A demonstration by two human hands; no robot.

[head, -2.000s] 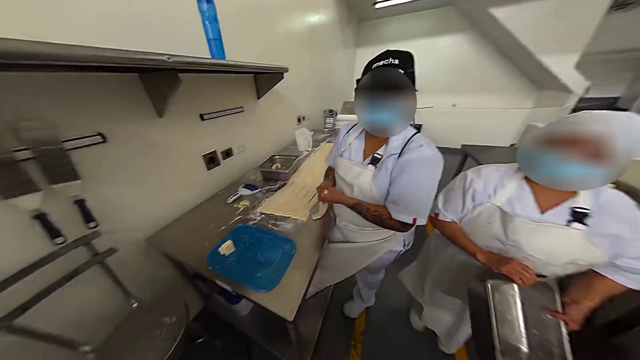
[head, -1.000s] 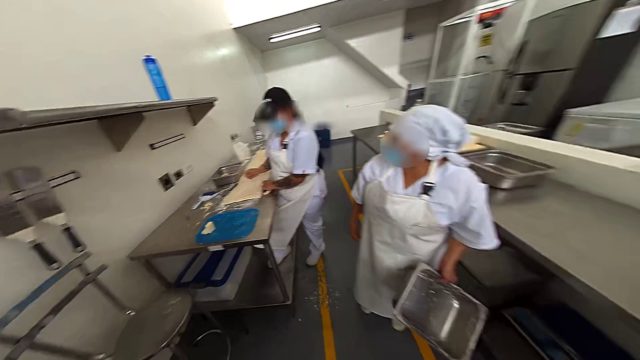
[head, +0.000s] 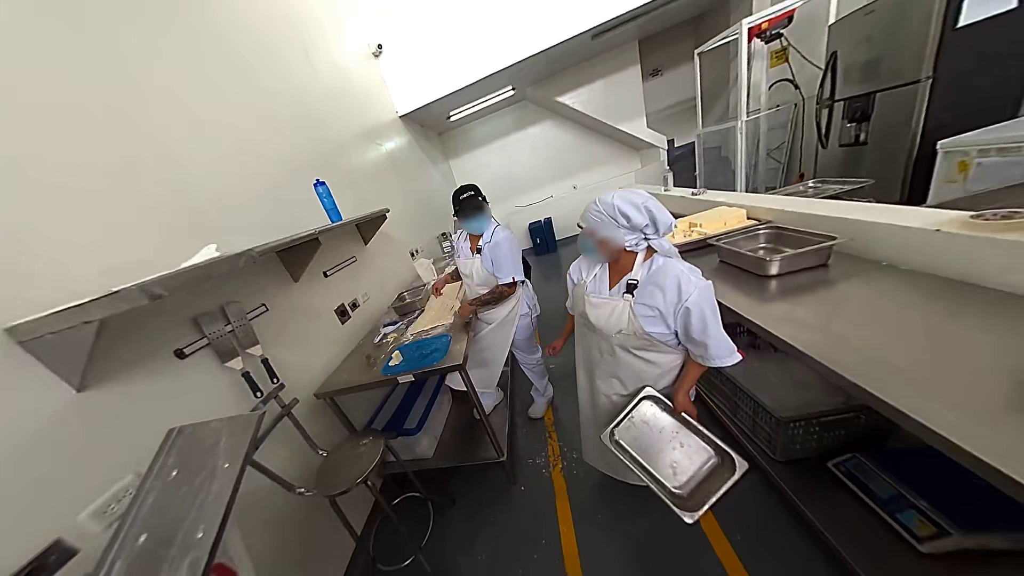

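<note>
Neither of my hands shows in the head view. On the right, a co-worker in a white head cover and apron holds a steel pan [head: 676,456] low by its rim, tilted with its inside showing. Farther back, a second co-worker in a black cap has both hands at a long pale sheet of dough or similar food [head: 438,309] on a steel worktable [head: 344,376]. Close to its near edge lies a blue plastic lid or tray [head: 424,352] with a small pale piece [head: 395,358] on it.
A steel stool [head: 350,464] stands at the lower left, beside a metal surface [head: 184,496]. Two perforated spatulas [head: 228,340] hang on the wall under a shelf [head: 192,276] bearing a blue bottle [head: 326,200]. Along the right runs a steel counter [head: 872,320] with another pan [head: 774,250].
The nearer co-worker held the pan with both hands two seconds ago and now has it in one hand, lowered at the side. The view has swung and pulled back considerably.
</note>
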